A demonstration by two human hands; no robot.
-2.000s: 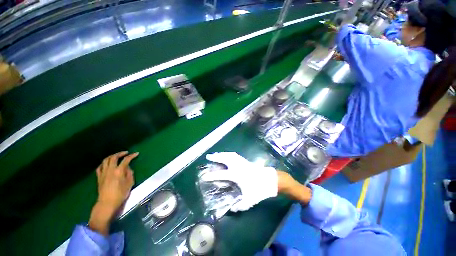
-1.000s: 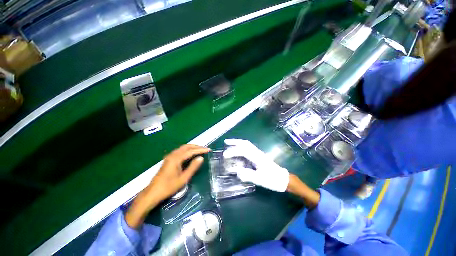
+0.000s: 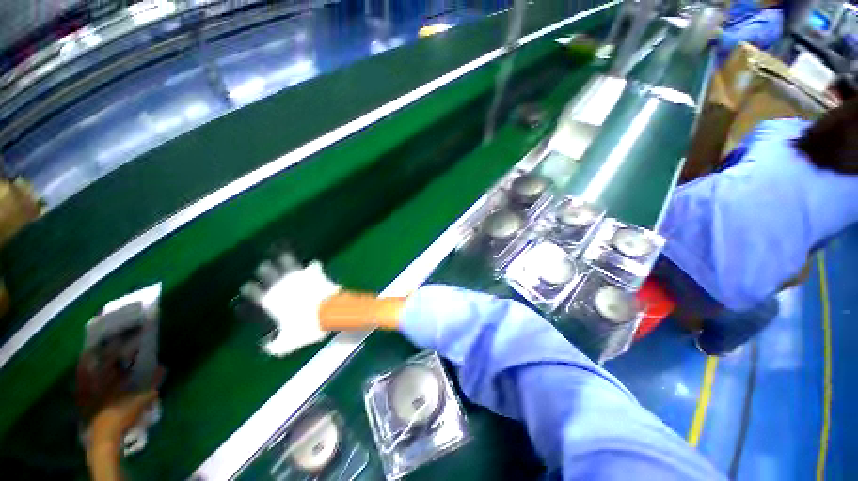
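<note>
My left hand (image 3: 118,409), bare and blurred, is at the far left over the green belt. Its fingers lie on a white and grey retail box (image 3: 136,329) and appear to grip it; the hand covers part of the box. My right hand (image 3: 296,305), in a white glove, is over the belt with fingers spread and nothing in it. On the side worktop below my right sleeve, a clear blister tray (image 3: 433,437) holds a round device (image 3: 415,393). A second tray with a device (image 3: 313,442) lies to its left.
Several trays with round devices (image 3: 550,268) lie further right on the worktop. The pale belt edge rail (image 3: 409,272) runs between worktop and belt. White boxes (image 3: 595,101) lie beyond. A person in a blue smock (image 3: 771,207) is at the right, beside brown cartons (image 3: 753,89).
My right hand has left the tray and moved left over the belt. My left hand has moved from the trays to the retail box, which now shows further left and lower.
</note>
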